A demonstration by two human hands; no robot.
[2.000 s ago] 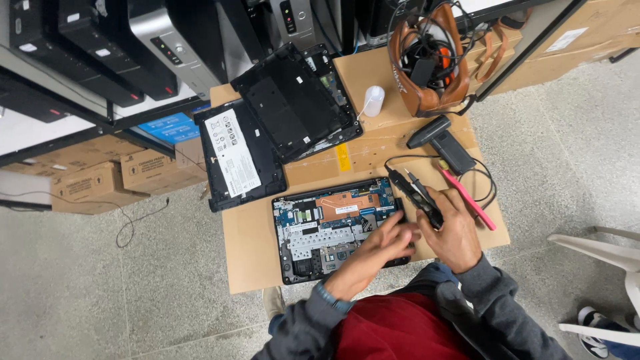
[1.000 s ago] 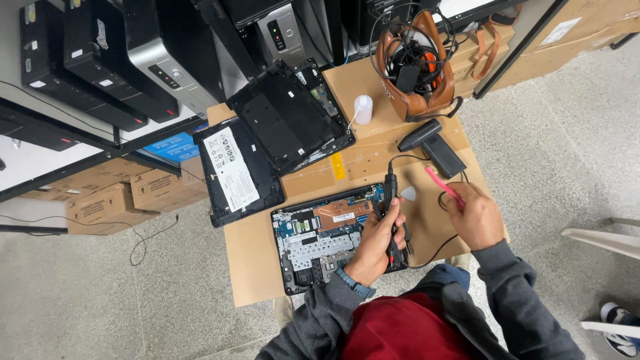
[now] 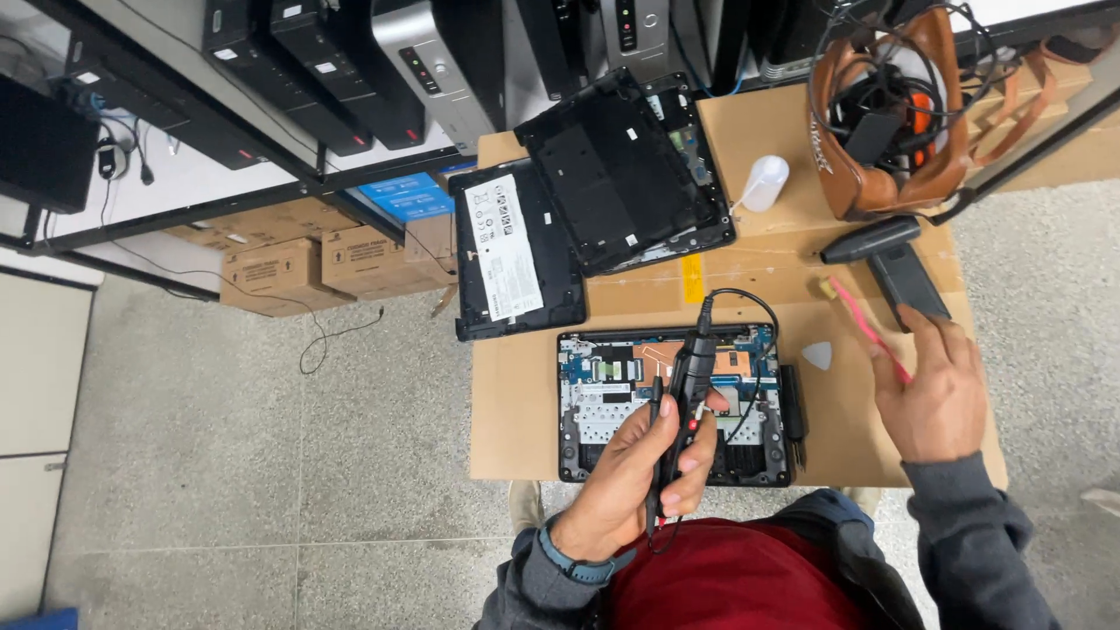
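Note:
Above the opened laptop point(image 3: 612, 413), my left hand point(image 3: 626, 472) grips a black corded handheld tool point(image 3: 691, 376) with a red button, together with a slim black probe-like piece point(image 3: 654, 455). My right hand point(image 3: 936, 394) is at the right of the cardboard, its fingers on the handle of a pink brush point(image 3: 862, 324) with a yellowish head. A black heat-gun-shaped tool point(image 3: 875, 241) lies just beyond that hand. Between the brush and the laptop rests a pale triangular pick point(image 3: 817, 355). A dark screwdriver-like tool point(image 3: 792, 402) lies along the laptop's right edge.
A laptop bottom cover with a white-labelled battery point(image 3: 507, 249) and another black laptop part point(image 3: 621, 175) lie at the back left. Behind are a white bottle point(image 3: 766, 182) and a brown leather bag point(image 3: 840, 175) of cables. Computer towers point(image 3: 437, 70) stand on the shelf.
Two seconds ago both hands were together over the laptop's right side, near the black tool. Now my left hand holds the tool above the laptop, and my right hand is away to the right, on the pink brush.

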